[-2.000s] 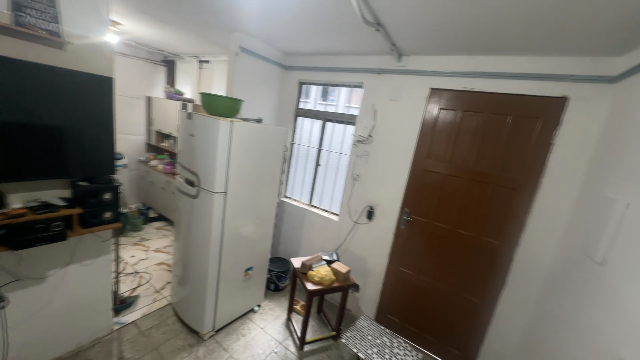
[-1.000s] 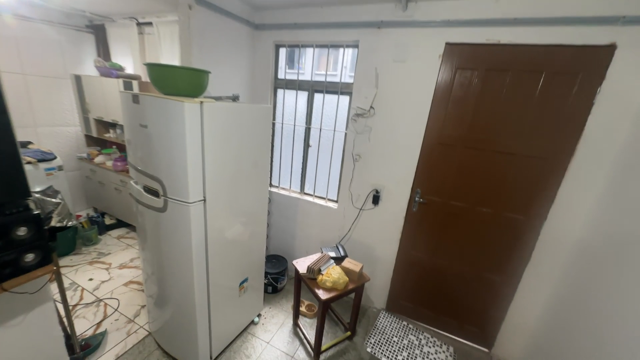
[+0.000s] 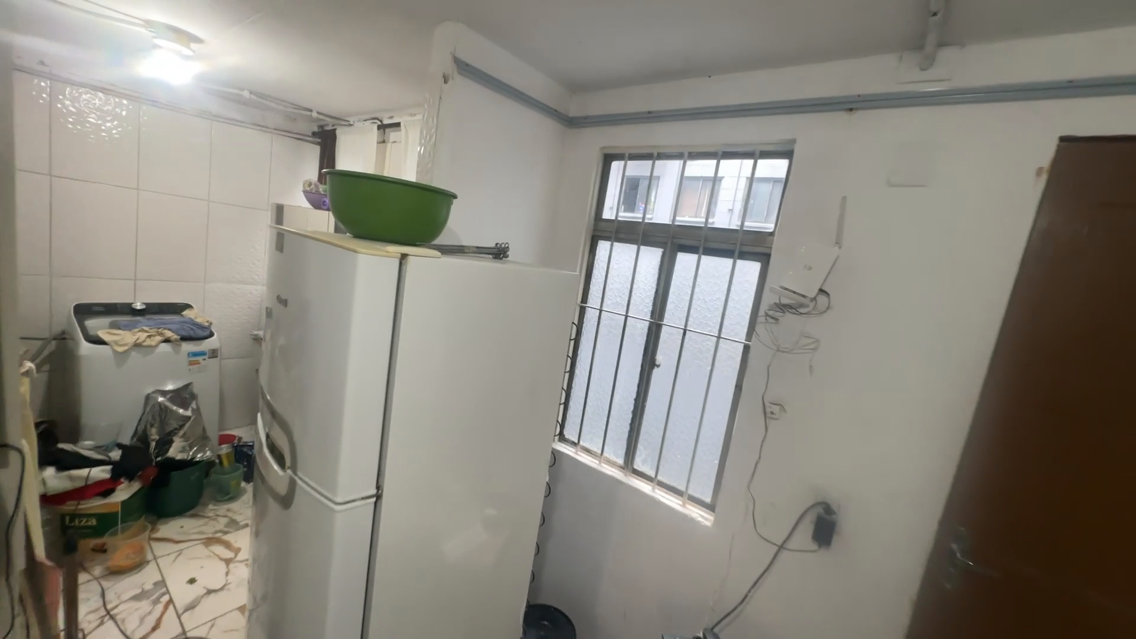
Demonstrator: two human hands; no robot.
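Observation:
Neither my left hand nor my right hand shows in the head view. A white two-door refrigerator (image 3: 470, 426) stands left of centre, its handle side turned to the left. On its top rest a green plastic bowl (image 3: 390, 209) and a dark metal object (image 3: 475, 250) that I cannot name for sure. Behind the refrigerator, to its right, is a barred window (image 3: 666, 337) with frosted lower panes. A white router (image 3: 809, 273) with tangled cables hangs on the wall beside the window.
A brown door (image 3: 1038, 408) is at the right edge. At the far left, a white washing machine (image 3: 133, 382) bears cloths, with a green bucket (image 3: 180, 488) and several containers on the marble-patterned floor (image 3: 200, 568). A black bucket (image 3: 548, 621) sits behind the refrigerator. A black plug (image 3: 824, 525) is on the wall.
The view has moved nearer to the refrigerator and turned left. The washing machine shows more fully, while the small wooden table and the doormat have left the view.

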